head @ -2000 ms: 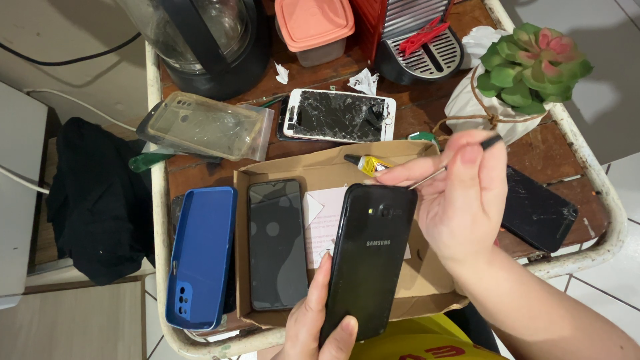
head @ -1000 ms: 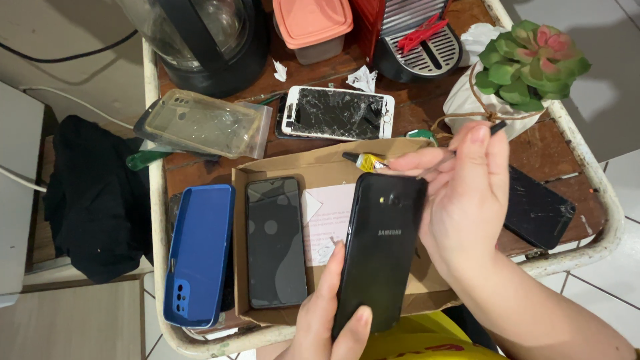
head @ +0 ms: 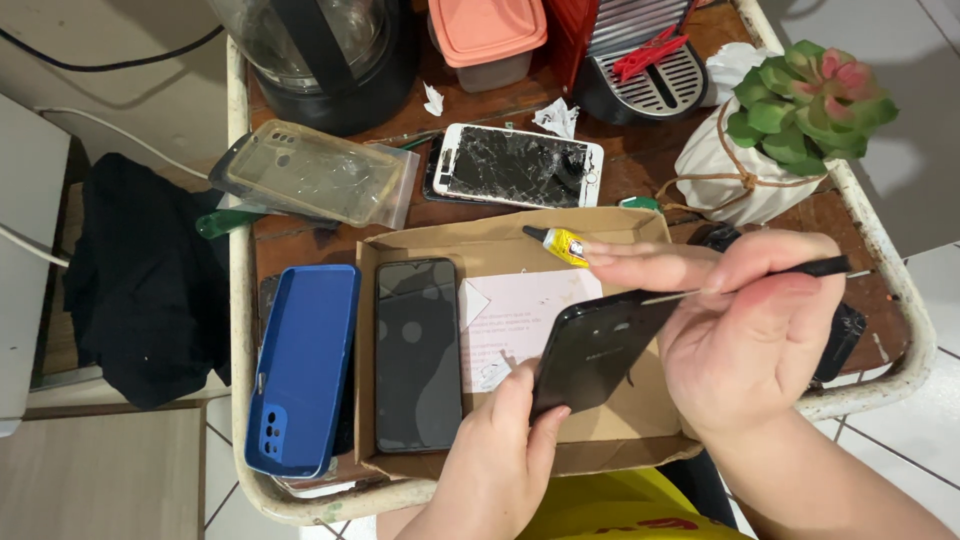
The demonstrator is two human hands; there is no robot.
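My left hand [head: 502, 450] grips the lower left edge of a black Samsung smartphone [head: 600, 352], its back with the camera tilted toward me. Between the thumb and fingers of my right hand [head: 750, 330] is a thin metal tool with a black handle [head: 817, 265]; its tip meets the phone's top right edge. Below the phone lies a cardboard box [head: 637, 442]. In it are a second black smartphone [head: 418, 360], a printed sheet of paper [head: 525, 300] and a yellow glue tube with a black cap [head: 564, 246], close to my right fingertips.
A blue phone case [head: 304, 367] lies left of the box. Behind it are a clear phone case [head: 315, 172] and a white phone with a cracked screen [head: 517, 165]. A glass carafe [head: 330, 52], a lidded container [head: 487, 30], a red coffee machine [head: 637, 67] and a potted succulent [head: 750, 172] stand farther back.
The black phone has turned and tilted in my left hand, its top edge now against the tool. My right hand has opened its fingers out over the box's right side.
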